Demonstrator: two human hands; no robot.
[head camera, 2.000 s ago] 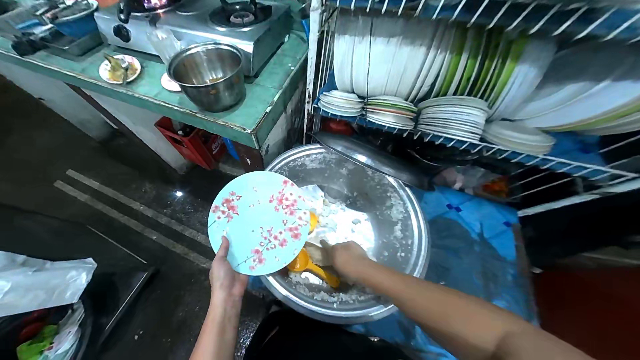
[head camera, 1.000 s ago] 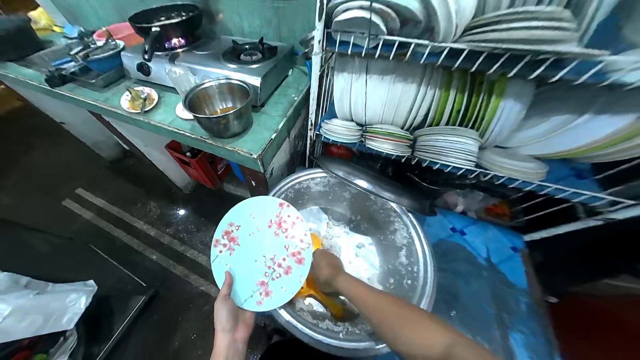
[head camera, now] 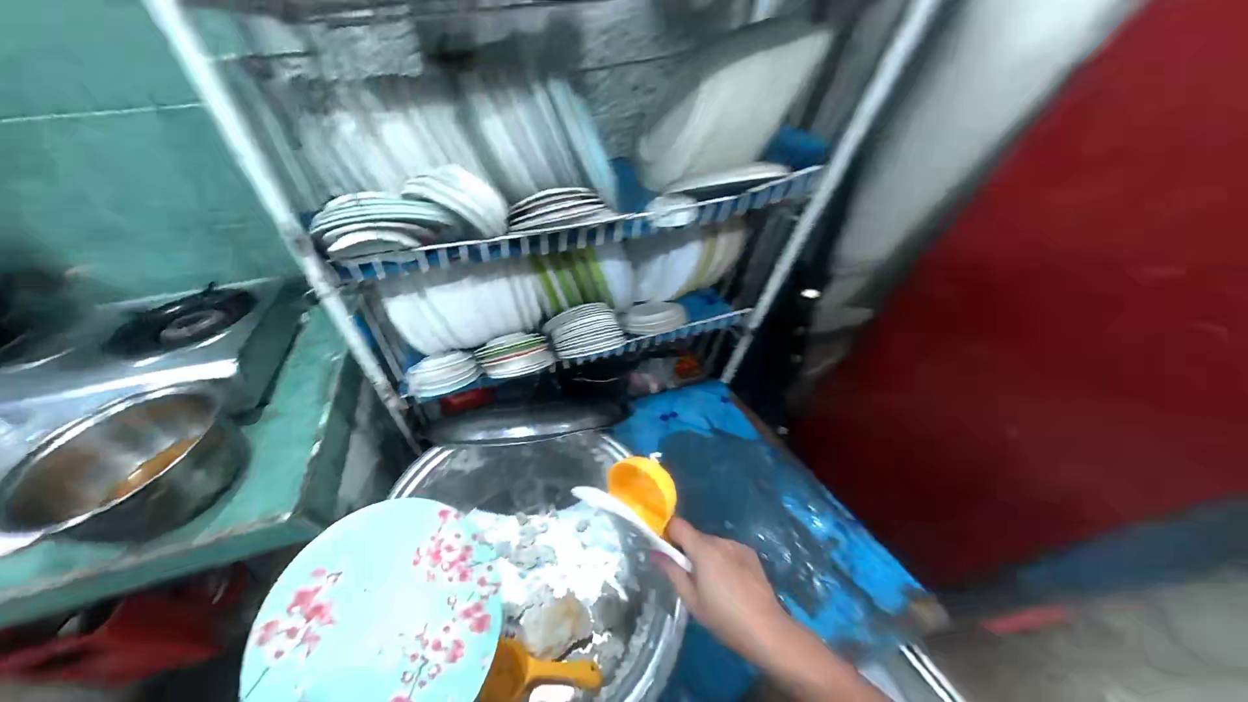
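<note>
My right hand (head camera: 717, 575) grips a white utensil (head camera: 629, 522) together with a yellow plastic scoop (head camera: 643, 492), raised over the right side of a large metal pot (head camera: 658, 624). White rice, partly clumped, lies in the pot. A second yellow scoop (head camera: 565, 673) rests in it, partly behind a light-blue plate with pink blossoms (head camera: 375, 604). The plate overlaps the pot's left side. My left hand is out of the frame, so its hold on the plate cannot be seen.
Behind the pot stands a wire dish rack (head camera: 575, 234) full of plates, with a dark lid (head camera: 526, 421) leaning below it. A steel bowl (head camera: 127, 468) and a gas stove (head camera: 185, 331) are on the green counter at left. Blue-covered table (head camera: 829, 526) lies right; a red panel (head camera: 1053, 322) stands beyond.
My right hand has risen out of the pot and moved to its right side, now with a yellow scoop and white utensil. My left hand has left the frame. The view has swung right.
</note>
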